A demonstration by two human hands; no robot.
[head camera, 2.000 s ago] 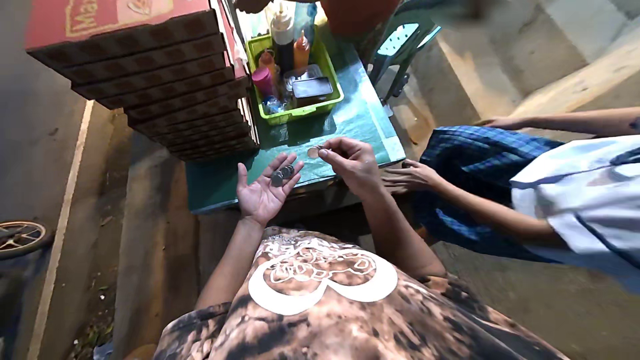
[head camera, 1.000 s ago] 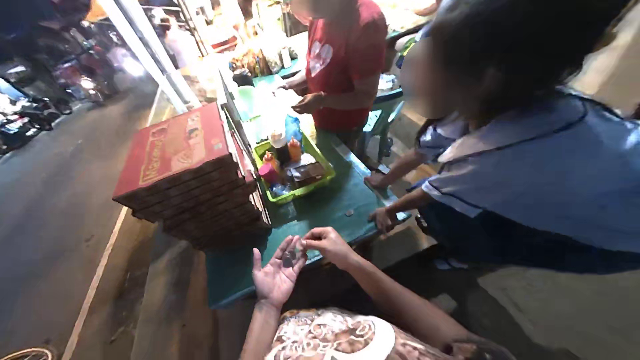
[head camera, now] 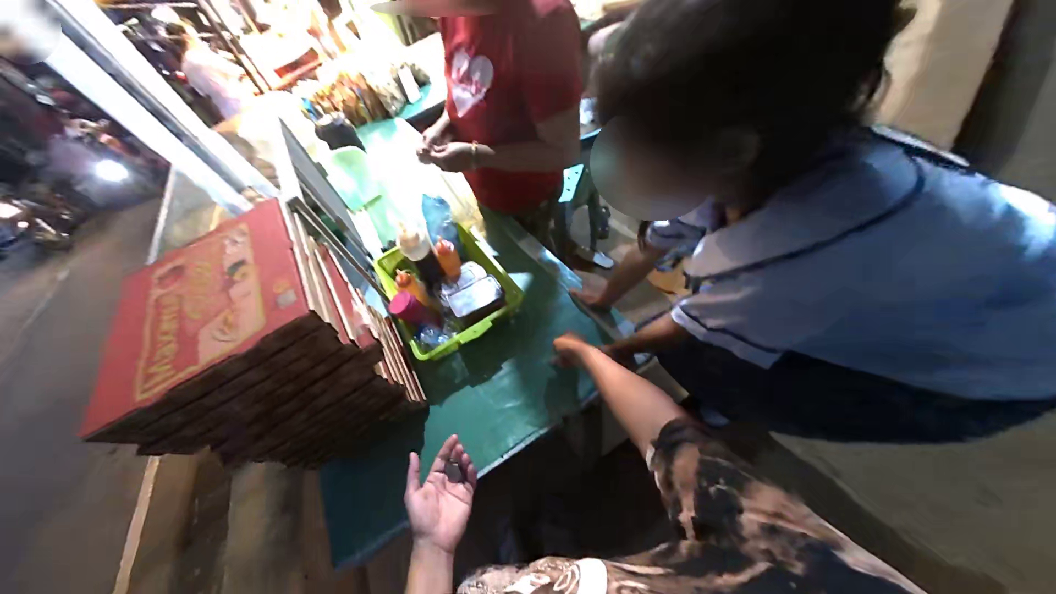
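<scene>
Palm up beside the front edge of the green-covered table (head camera: 495, 412), my left hand (head camera: 442, 500) has its fingers apart, with a few coins (head camera: 454, 471) lying on them. My right arm reaches out over the table, and my right hand (head camera: 571, 348) is low at its right part, close to another person's hand. The fingers of my right hand are dark and partly hidden, so whether they hold anything cannot be told. A lime-green plastic basket (head camera: 476, 332) with squeeze bottles (head camera: 446, 258) and a lidded container (head camera: 474, 295) stands on the table beyond my hands.
A tall stack of red pizza boxes (head camera: 206, 313) stands at the left of the table. A person in a pale blue-and-white top (head camera: 866, 272) leans on the table's right edge. Behind it stands a person in a red shirt (head camera: 516, 99). A road runs along the left.
My right hand has left the coins at my left palm and reached right and forward across the table. My left hand remains palm up. The view has tilted up since the first frame.
</scene>
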